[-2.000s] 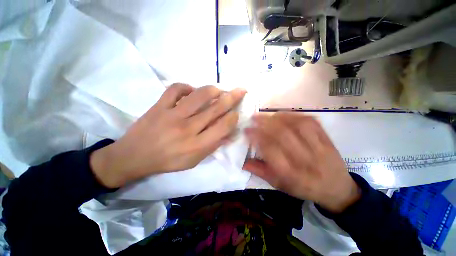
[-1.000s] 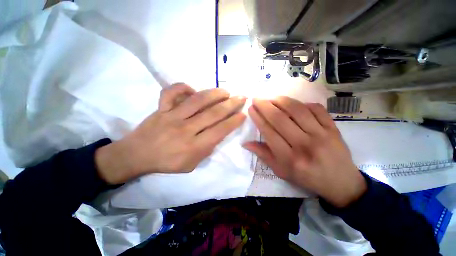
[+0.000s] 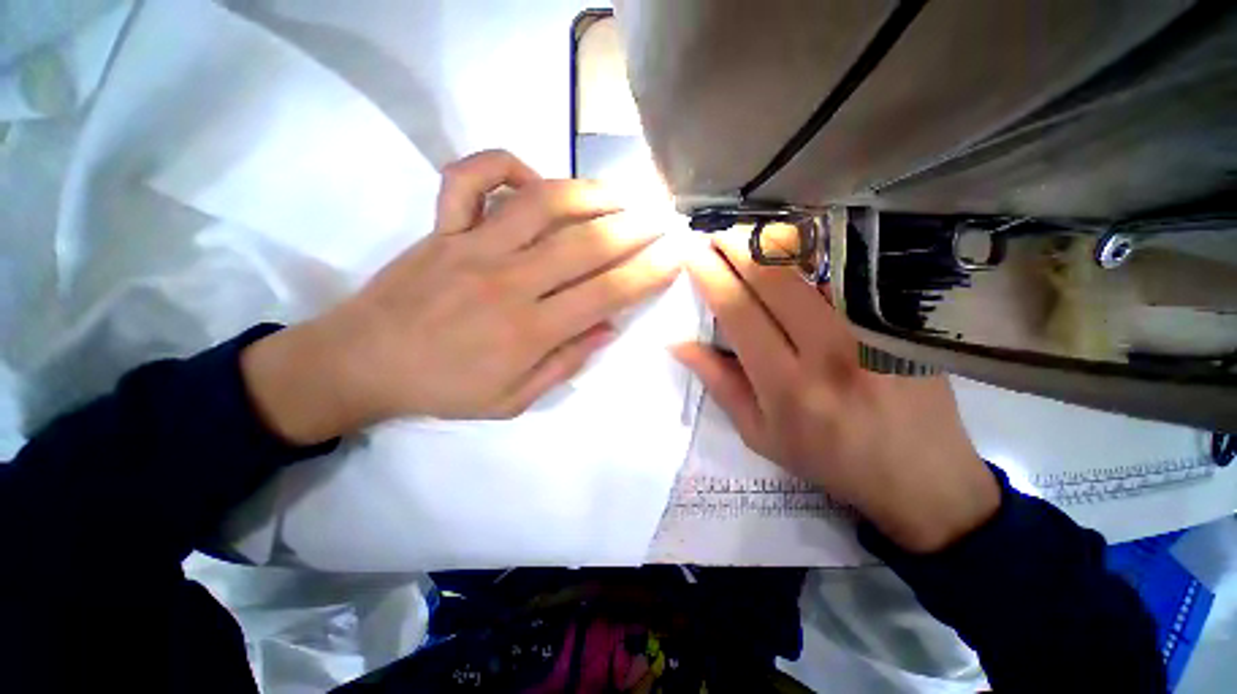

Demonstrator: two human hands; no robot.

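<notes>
White fabric [image 3: 529,495] covers the left of the table, with loose folds at the far left. My left hand [image 3: 455,305] lies flat on it, fingers pointing right to the needle area. My right hand [image 3: 834,393] lies to the right of the fabric's edge, its fingertips beside my left fingertips at the fabric's edge. Neither hand is closed around anything. The sewing machine head [image 3: 814,109] hangs over the fingertips. Bright lamp glare there hides the needle, presser foot and exact fingertip contact.
A printed ruler [image 3: 1126,480] runs along the front table edge. A ridged grey cylinder [image 3: 895,361] is partly hidden behind my right hand. A yellowish tuft [image 3: 1078,292] shows behind the machine's frame. A blue crate [image 3: 1160,597] stands at the lower right.
The view has shifted, so the machine head fills more of the upper right. My right hand, blurred two seconds ago further from the machine, now has its fingertips beside my left ones under the head.
</notes>
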